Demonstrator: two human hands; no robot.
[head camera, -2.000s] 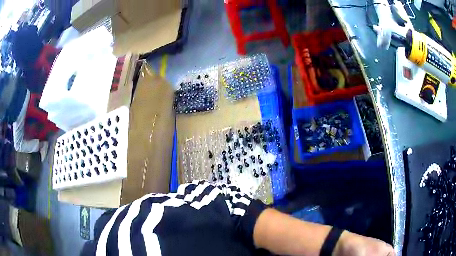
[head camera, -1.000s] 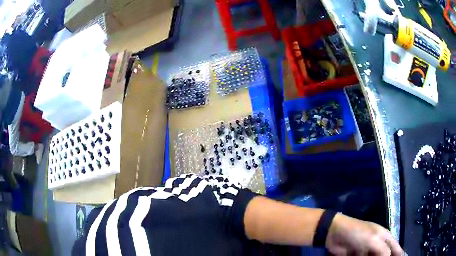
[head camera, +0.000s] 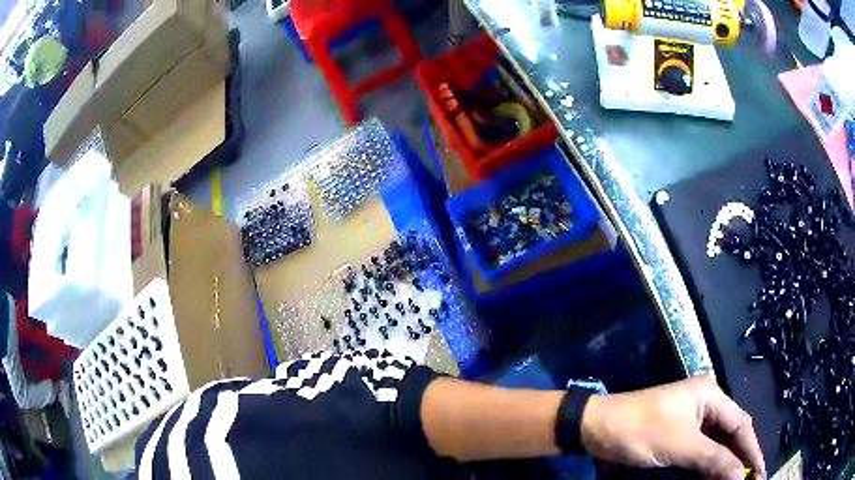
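Note:
My left hand (head camera: 670, 429), bare with a black wristband, reaches over the bench edge at the bottom right. Its thumb and fingers are pinched together at a tiny yellow piece (head camera: 747, 472), mostly hidden and cut off by the frame's lower edge. A loose pile of black earbud parts (head camera: 797, 300) lies on the dark mat (head camera: 689, 211) beyond the hand. A curved row of small white parts (head camera: 724, 227) lies at the pile's left side. A corner of a cream card (head camera: 790, 467) shows right of my fingertips. My right hand is not in view.
A white foam tray (head camera: 131, 366) holds rows of black earbuds at lower left. Clear trays (head camera: 277, 230) and scattered earbuds (head camera: 389, 295) lie on cardboard. Blue (head camera: 525, 225) and red bins (head camera: 487, 108) stand beside the bench edge. A yellow-and-black tool (head camera: 675, 14) is at the back.
The view has turned right, so the bench and mat show more and the trays have shifted left. My left hand now shows more fully, its fingertips pinched at the yellow piece.

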